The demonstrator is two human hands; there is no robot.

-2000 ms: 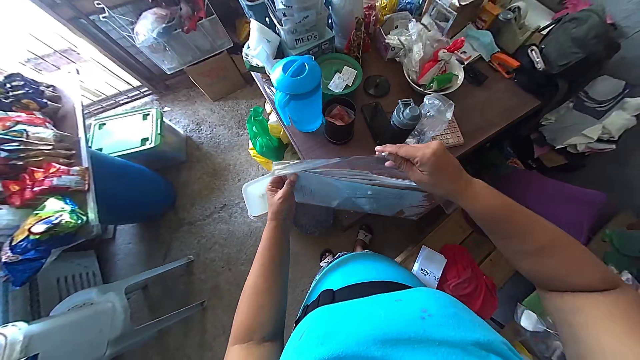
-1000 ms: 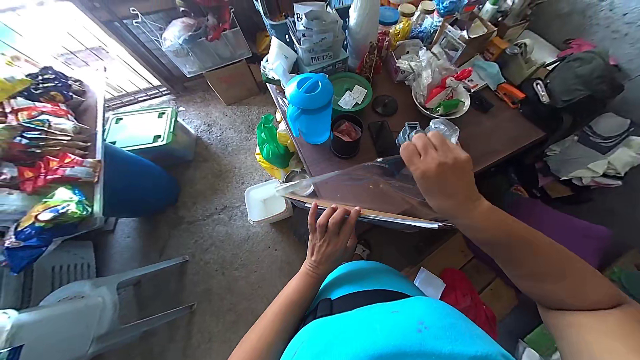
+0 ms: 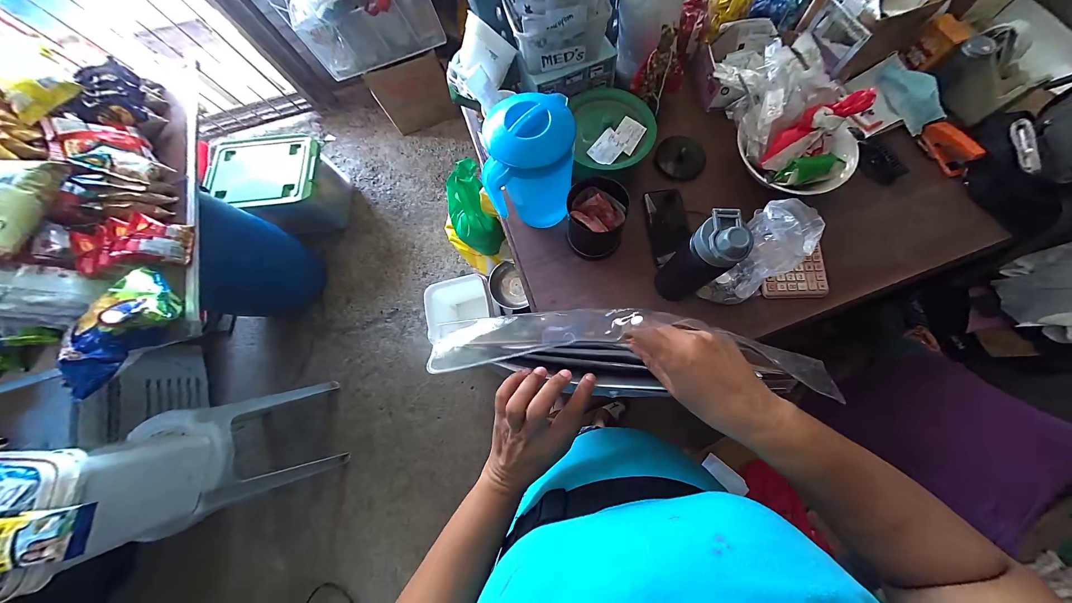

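A clear plastic envelope (image 3: 502, 337) lies across the near edge of the table, with dark flat items showing inside its opening. My left hand (image 3: 536, 419) rests its fingertips on the near edge of the envelope; whether it grips is hidden. My right hand (image 3: 699, 368) reaches to the opening, its fingertips at the clear flap and the items. Just beyond stand a dark bottle with a grey lid (image 3: 703, 254), a crumpled clear plastic bag (image 3: 775, 243) and a pink calculator (image 3: 800, 275).
On the brown table (image 3: 904, 243) are a blue pitcher (image 3: 529, 155), a black cup (image 3: 596, 219), a phone (image 3: 667, 224), a green basin (image 3: 624, 105) and a bowl of wrappers (image 3: 829, 180). A white container (image 3: 456, 303) sits left of the table. A plastic chair (image 3: 184, 452) stands at left.
My right hand has come down from the raised flap to the opening of the envelope. The flap, lifted a second ago, now lies lower. My left hand stays at the near edge.
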